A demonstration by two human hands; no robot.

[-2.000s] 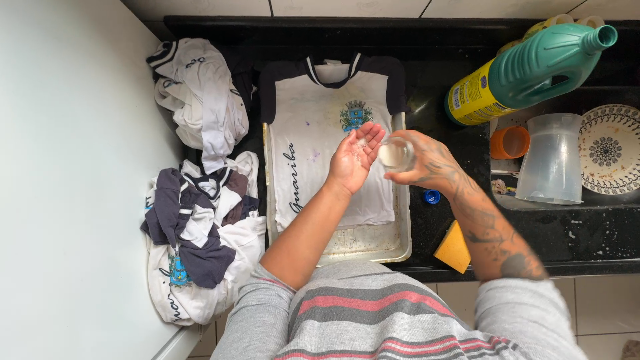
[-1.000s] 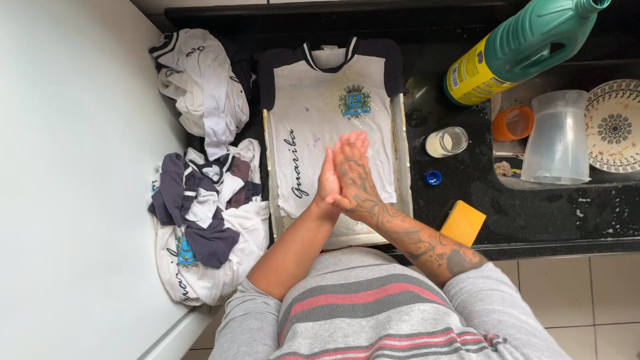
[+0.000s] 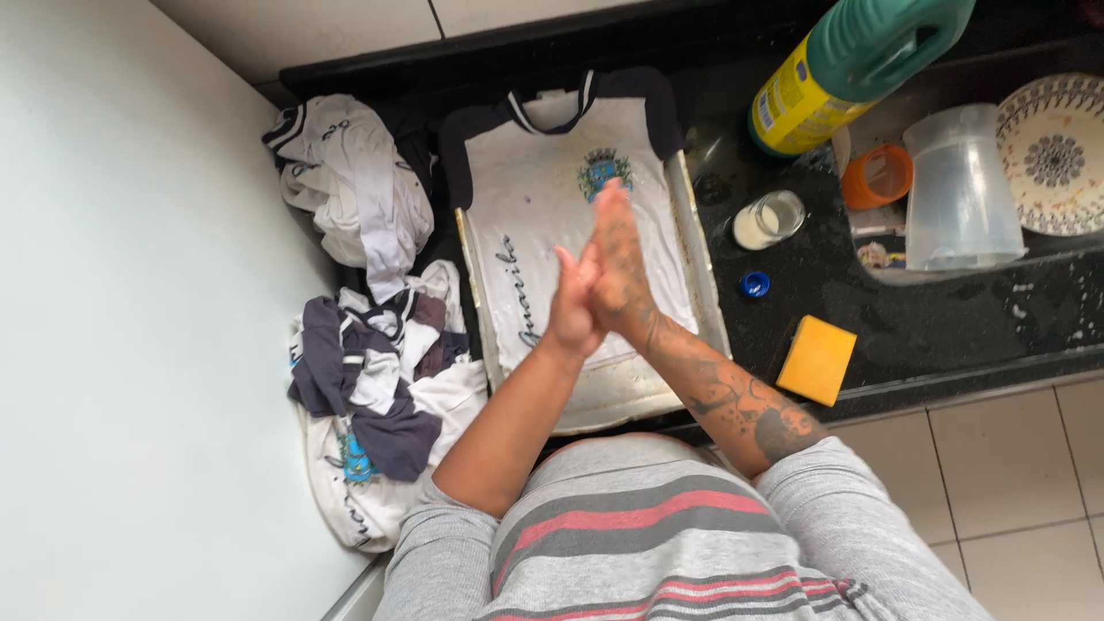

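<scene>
A white T-shirt with dark sleeves lies face up on a worn metal tray, a crest and script on its front. Over the shirt, my left hand and my right hand are pressed palm to palm. No object shows between them; the palms are hidden. To the right of the tray stand a small glass jar holding something white and a blue cap. Nearer the counter's front edge lies a yellow sponge.
Crumpled shirts and a second heap of clothes lie left, beside a white panel. Right, a green bottle with a yellow label stands by the sink, which holds an orange cup, a translucent plastic container and a patterned plate.
Two seconds ago my right hand held the glass jar by my open left palm. The jar now stands on the counter, and my hands are pressed together over the shirt.
</scene>
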